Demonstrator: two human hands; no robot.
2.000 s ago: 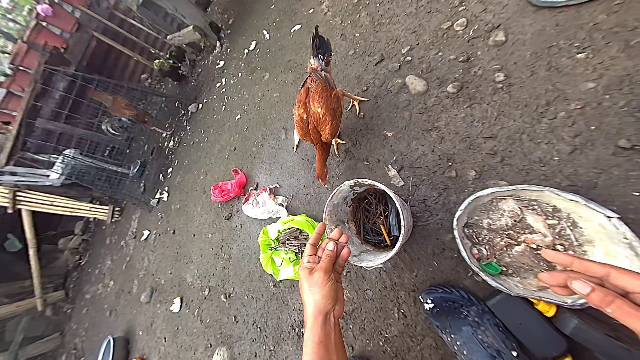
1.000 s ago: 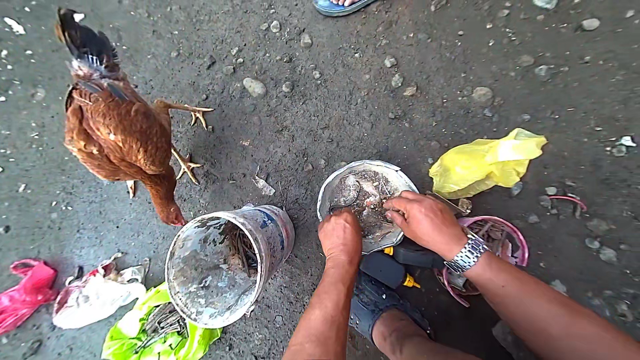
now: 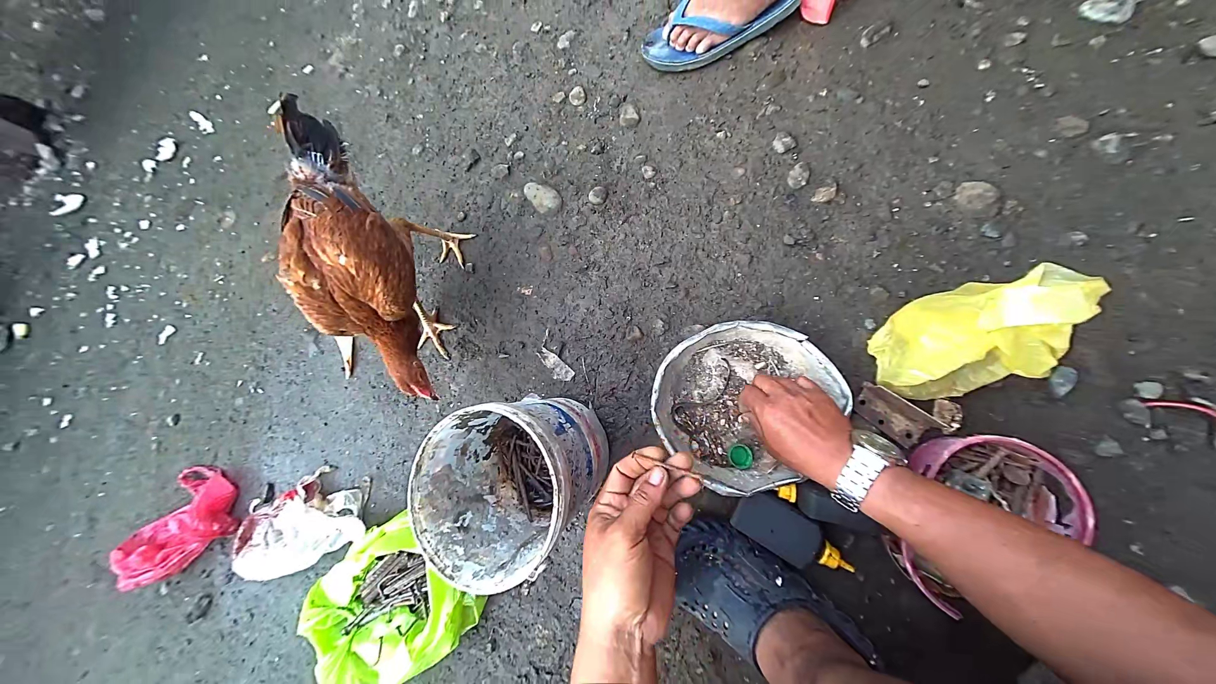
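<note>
My left hand (image 3: 638, 532) is palm up between the bucket and the basin, a thin brownish nail or bit of wire (image 3: 676, 467) pinched in its fingers. My right hand (image 3: 803, 427), with a metal-band watch at the wrist, reaches into a round, pale basin (image 3: 826, 366) of dirt and small debris; its fingertips are hidden in the contents. A green bottle cap (image 3: 740, 456) lies in that basin. To the left, a tilted, stained white bucket (image 3: 475, 560) contains rusty nails or thin rods (image 3: 522, 470). More nails (image 3: 397, 581) rest on a lime-green plastic bag (image 3: 347, 632).
A brown hen (image 3: 351, 266) stands left of the bucket, head down. Pink (image 3: 180, 527) and white (image 3: 299, 532) bags lie below it. Dark bottles (image 3: 779, 528), a pink-rimmed container (image 3: 1073, 494) and a yellow bag (image 3: 988, 328) are at right. A person's sandalled foot (image 3: 712, 33) is at top.
My left hand has come out of the basin and now holds a thin piece in view. My right hand remains at the basin. Two seconds ago both hands were raised with fingers apart.
</note>
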